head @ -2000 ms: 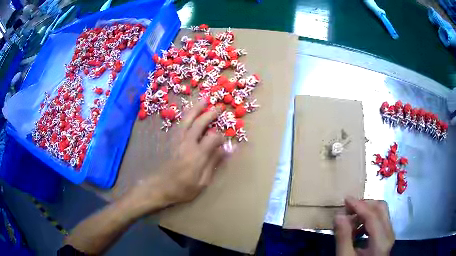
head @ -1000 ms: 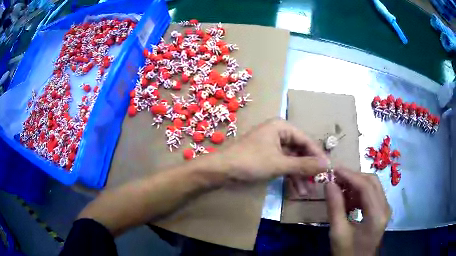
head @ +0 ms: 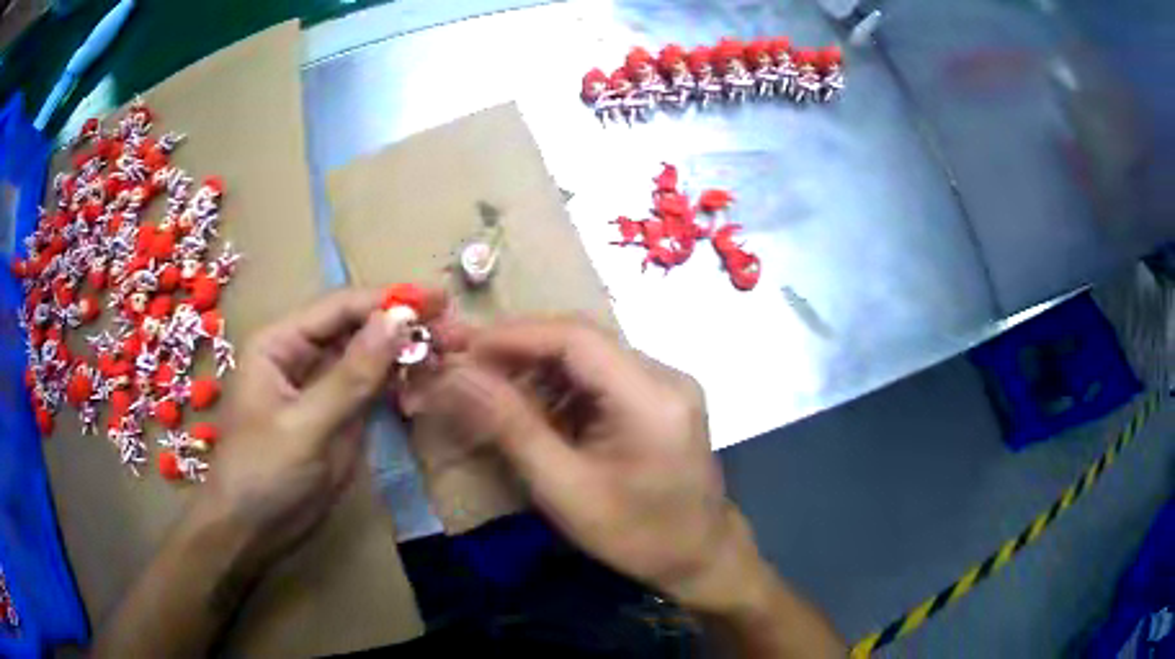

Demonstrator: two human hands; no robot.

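Observation:
My left hand (head: 303, 399) holds a doll figurine (head: 410, 337) upright by its side, red head up, over the small cardboard pad (head: 412, 193). My right hand (head: 606, 444) is against the figurine's body from the right, its thumb and fingertips pinched together there. Whether the right fingertips also hold a small piece cannot be told. A whitish round glue pot (head: 478, 261) stands on the pad behind the hands, with dark stains around it. Loose red hair pieces (head: 677, 232) lie on the bare metal to the right. A loose pile of figurines (head: 129, 277) lies at the left.
A row of finished figurines (head: 709, 74) stands at the far side of the metal tabletop (head: 825, 296). The large cardboard sheet (head: 264, 142) lies under the pile. A blue bin edge (head: 28, 515) is at far left. A blue stool (head: 1057, 367) and yellow-black floor tape (head: 1018, 547) are at right.
The view has swung right. My left hand went from the pile to the pad, and both hands met at a figurine. The figurine is now upright, red head up, in my left fingers.

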